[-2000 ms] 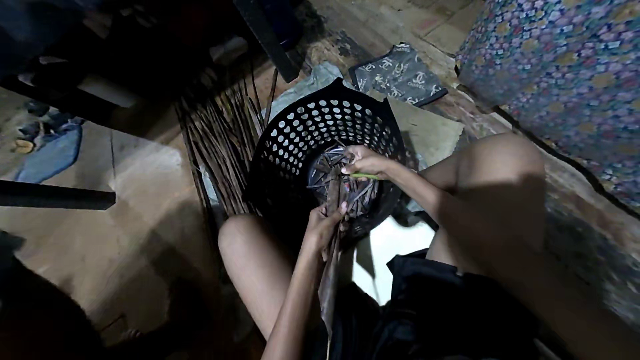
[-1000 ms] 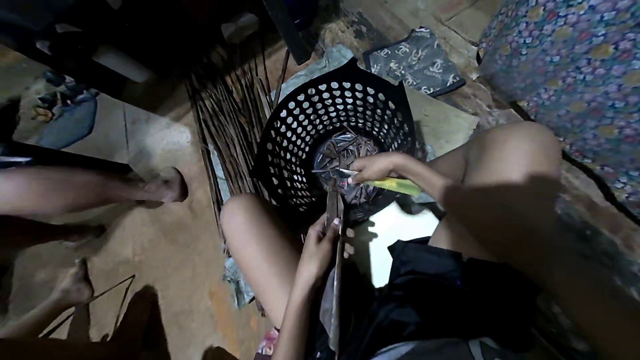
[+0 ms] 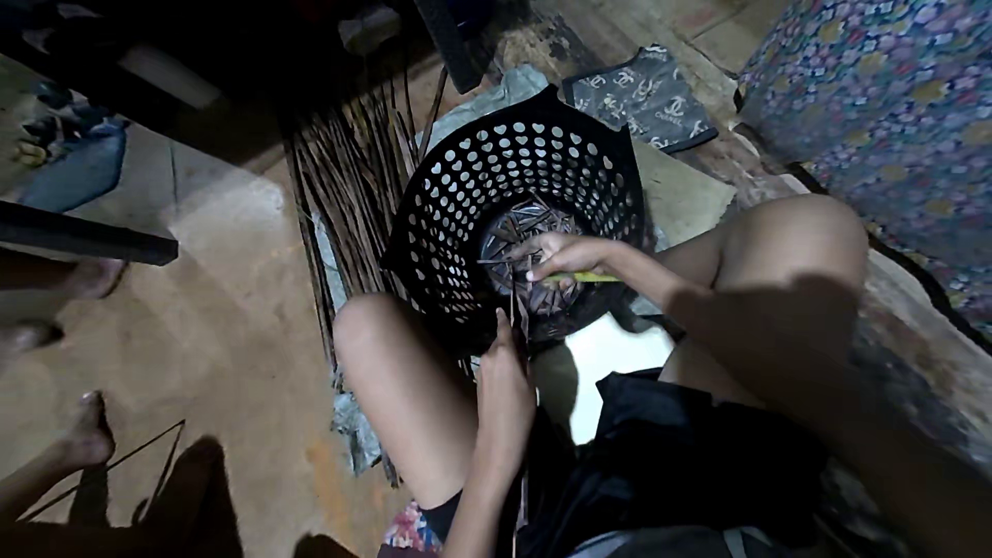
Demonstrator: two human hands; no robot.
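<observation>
A black plastic basket [image 3: 535, 147] with many holes stands between my knees, with short cut pieces of brown strips [image 3: 535, 221] at its bottom. My right hand [image 3: 570, 256], over the basket's opening, is closed on a knife with a yellow-green handle [image 3: 593, 277]; its thin blade points left. Below it, at the near rim, my left hand [image 3: 505, 380] holds long thin brown strips [image 3: 521, 314], whose upper ends reach the blade. The strips run down toward my lap. Their exact contact with the blade is too small to tell.
A bundle of long brown stalks [image 3: 349, 194] lies left of the basket. Behind it is a grey patterned cloth [image 3: 643, 97]; a floral cloth [image 3: 891, 132] hangs at right. Another person's bare feet [image 3: 89, 438] are at the left, near a dark bar [image 3: 85, 232].
Another person's legs came into view at the left after the earliest frame and have since shifted left. My left hand has moved slightly down from the basket's middle since the earliest frame.
</observation>
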